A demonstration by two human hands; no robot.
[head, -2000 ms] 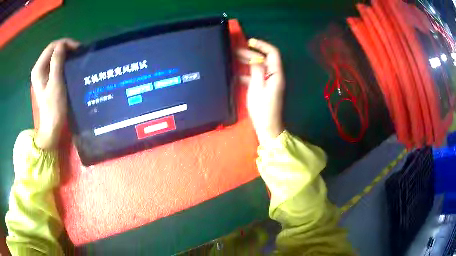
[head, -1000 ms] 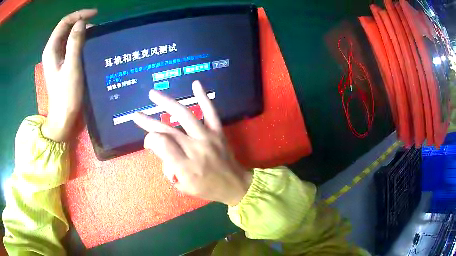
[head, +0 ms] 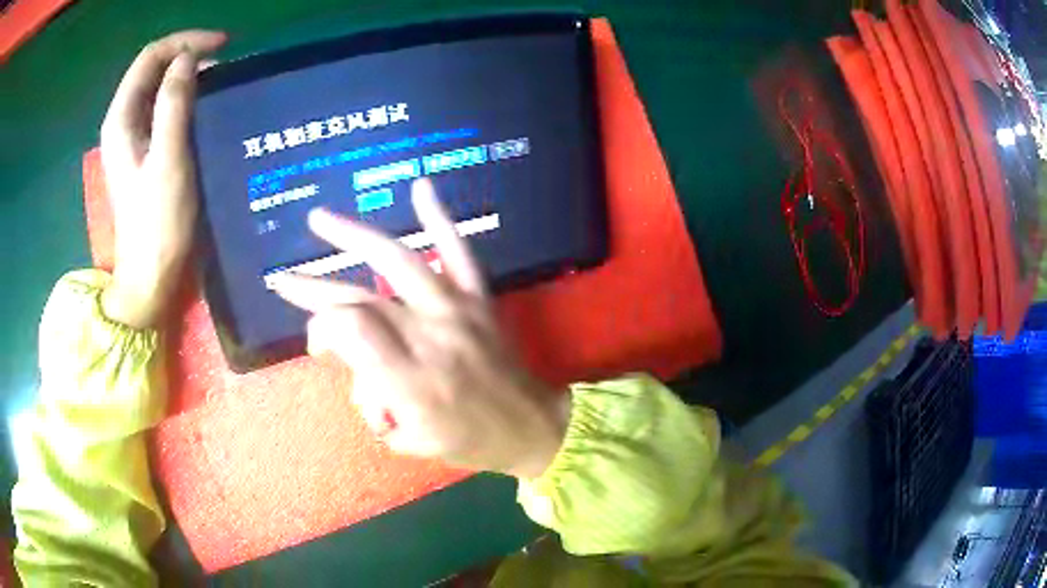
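Observation:
A black-framed tablet [head: 540, 195] lies on a red-orange foam pad [head: 643, 310], tilted slightly on it. Its dark screen shows a white heading, small blue buttons and a red button partly hidden by my fingers. My left hand [head: 155, 172] grips the tablet's left edge, thumb near the top left corner. My right hand [head: 425, 345] is over the lower middle of the screen with its fingers spread, holding nothing visible; whether a fingertip touches the glass I cannot tell. A small red bit shows by the right palm.
A loose red cable [head: 824, 230] lies coiled on the green surface to the right. Stacked red-orange foam pads [head: 936, 172] stand beyond it. A black crate [head: 918, 448] and a blue bin [head: 1016, 402] are at the lower right, by a yellow floor line [head: 838, 396].
The right hand has left the tablet's right edge and come over the screen, then shifted slightly left. Tablet and pad appear further right than in the oldest frame.

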